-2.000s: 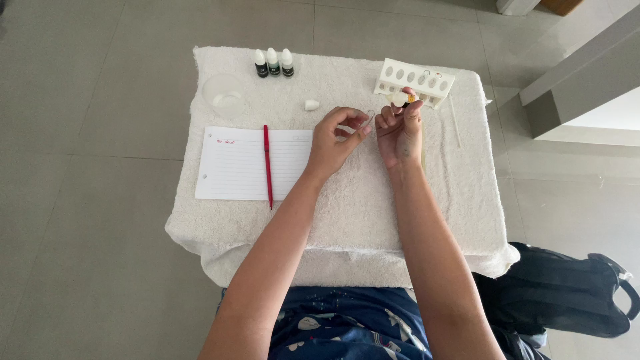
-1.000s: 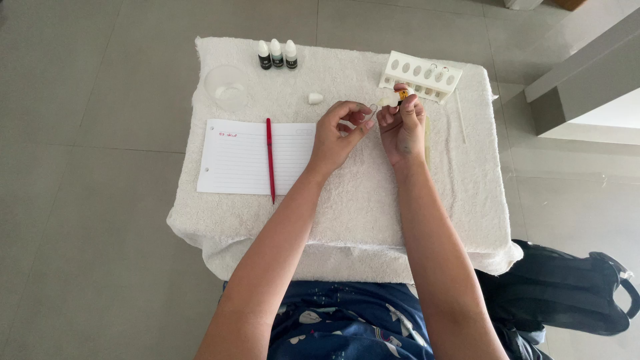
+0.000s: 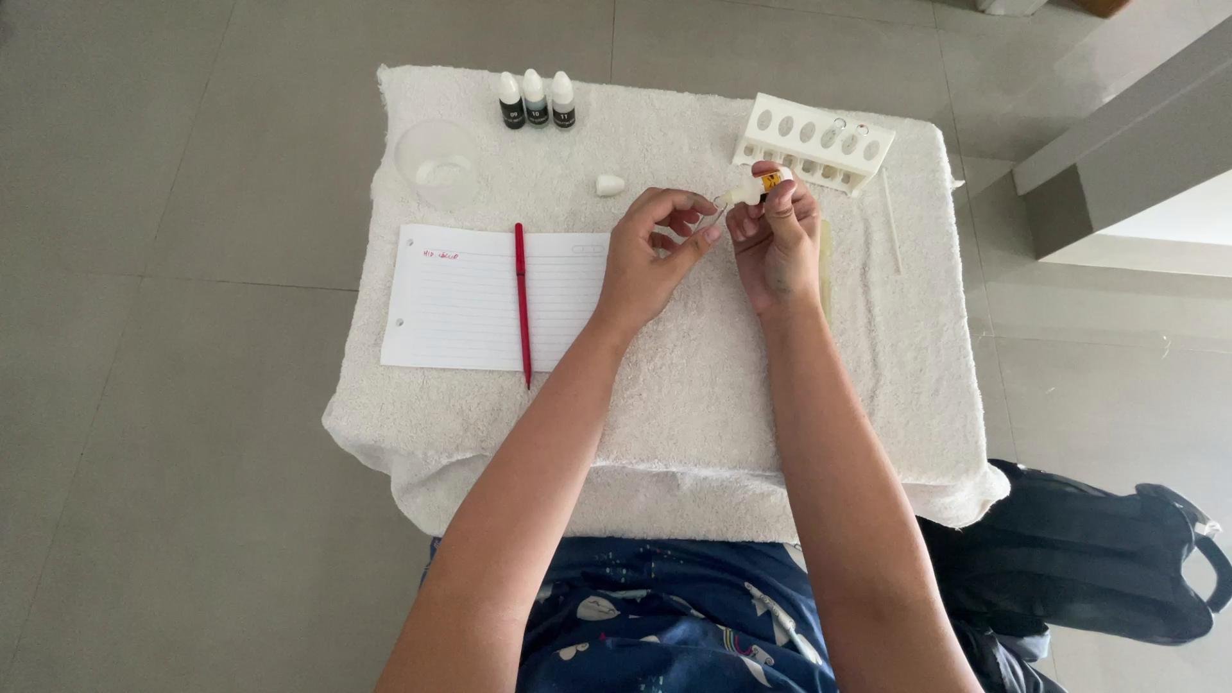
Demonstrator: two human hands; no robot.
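My left hand (image 3: 664, 245) pinches a small clear glass test tube (image 3: 710, 214) between thumb and fingers, its mouth toward my right hand. My right hand (image 3: 780, 241) holds a dropper bottle (image 3: 770, 183) with an orange and black label, tipped sideways. Its white nozzle (image 3: 739, 195) points left at the tube's mouth; whether they touch or a drop falls, I cannot tell. A white cap (image 3: 609, 185) lies on the towel left of my hands. Just beyond my right hand stands a white test tube rack (image 3: 816, 140) with a couple of glass tubes in it.
A white towel (image 3: 693, 404) covers the table. On it are three dropper bottles (image 3: 536, 101), a clear round dish (image 3: 438, 166), lined paper (image 3: 452, 308) with red writing, a red pen (image 3: 523, 303), a thin white stick (image 3: 892, 221) and a yellowish strip (image 3: 826, 269). A black bag (image 3: 1078, 549) rests at lower right.
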